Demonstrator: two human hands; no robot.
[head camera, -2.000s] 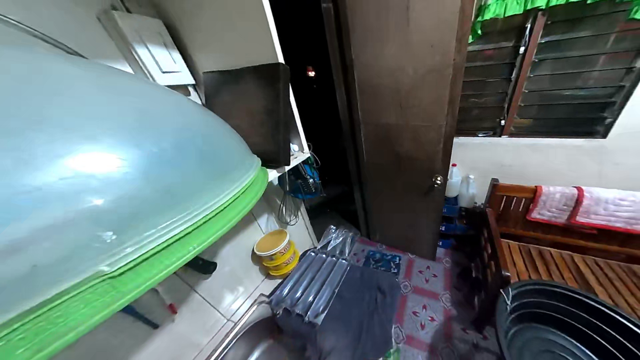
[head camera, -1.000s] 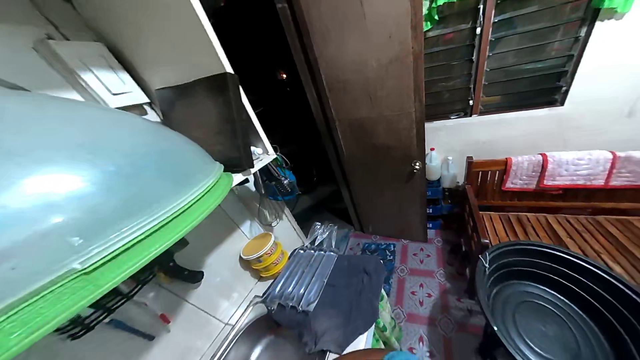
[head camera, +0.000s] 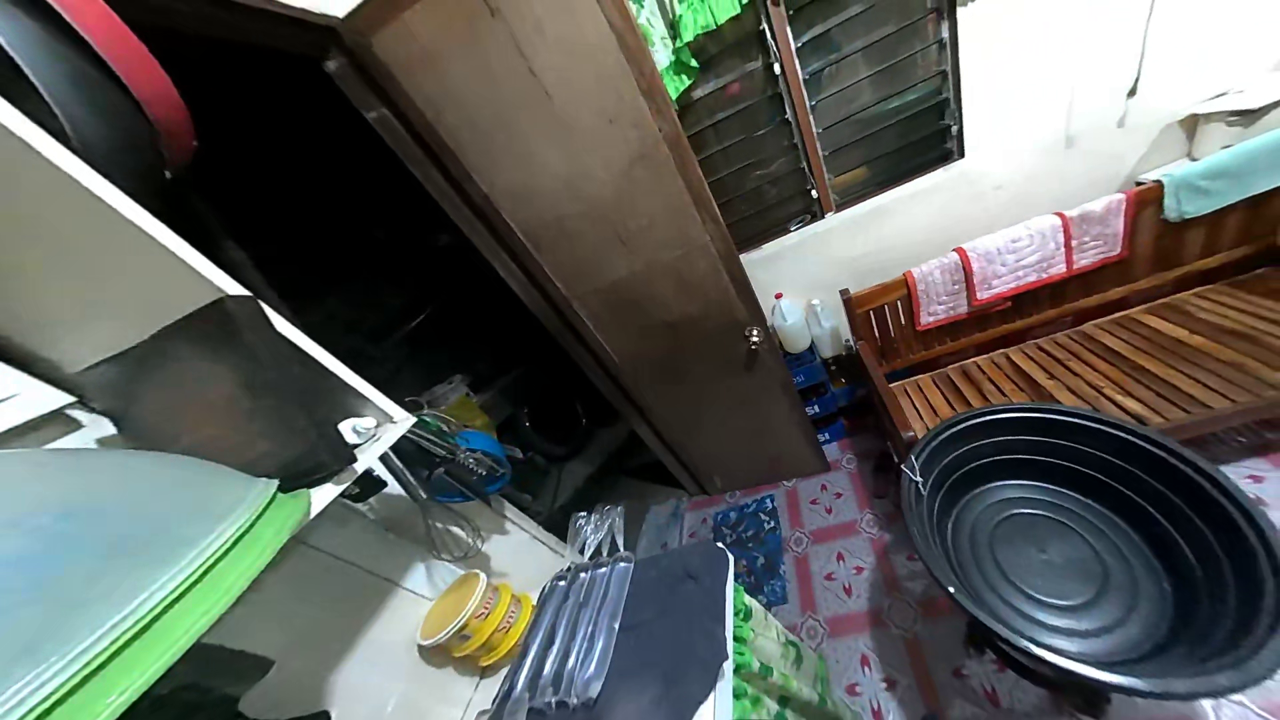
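Neither of my hands shows in the head view. At the lower middle lie several clear plastic-wrapped dark rods or packs (head camera: 575, 630), beside a dark grey cloth or sheet (head camera: 670, 640). Yellow round tubs (head camera: 480, 618) with writing stand on the white tiles just left of them. A large black plastic basin (head camera: 1060, 550) is at the lower right. At the left edge is a translucent, whitish domed cover (head camera: 120, 550) over a bright green plastic rim (head camera: 230, 590). A wire whisk (head camera: 450, 525) hangs near the tubs.
A brown door (head camera: 600, 220) stands beside a dark doorway. Behind the basin is a slatted wooden bench (head camera: 1100, 350) with a pink-and-red quilted cloth (head camera: 1020, 255). Plastic bottles (head camera: 792, 325) stand on blue crates (head camera: 820, 400). A blue mat (head camera: 750, 545) lies on the patterned floor.
The view has tilted and shifted strongly; the domed cover now fills less of the left side, and more of the bench is in sight.
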